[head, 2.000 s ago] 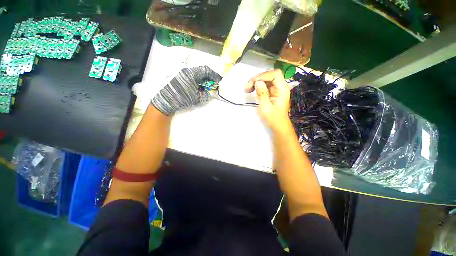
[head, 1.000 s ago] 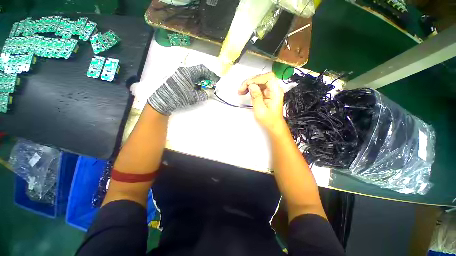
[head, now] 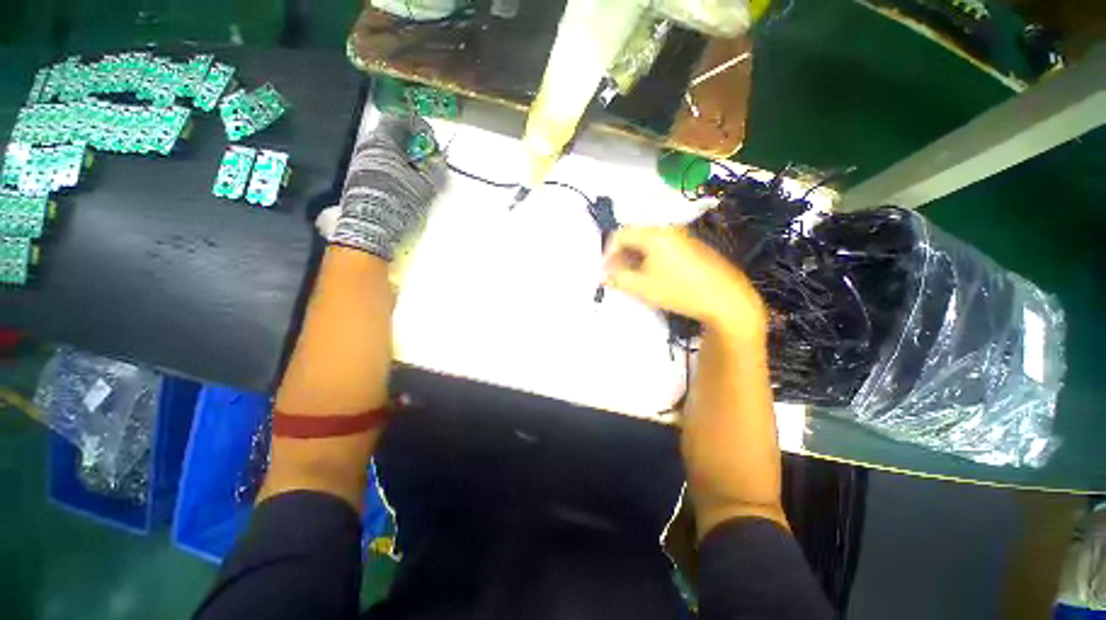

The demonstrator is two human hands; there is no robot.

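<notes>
My left hand (head: 391, 182), in a grey-black striped knit glove, is at the upper left of the white work sheet (head: 485, 297). It holds a small green circuit board (head: 421, 145) at its fingertips. A thin black cable (head: 485, 181) runs from the board to the right, past the dark tip (head: 522, 194) of the pale slanting arm (head: 568, 91), towards my right hand. My bare right hand (head: 649, 267) is at the right of the sheet, with its fingers curled at a black cable piece (head: 603, 216). What exactly the fingers grip is hidden.
Board panels (head: 109, 121) lie on the black mat (head: 158, 260) at left. A black cable bundle (head: 782, 273) and its clear plastic bag (head: 970, 351) lie at right. The brown stand (head: 449, 61) is at the top. Blue bins (head: 206, 484) are below left.
My left hand has moved up and left with the board, away from the dark tip. My right hand has moved down and slightly right. The cable now stretches across the sheet.
</notes>
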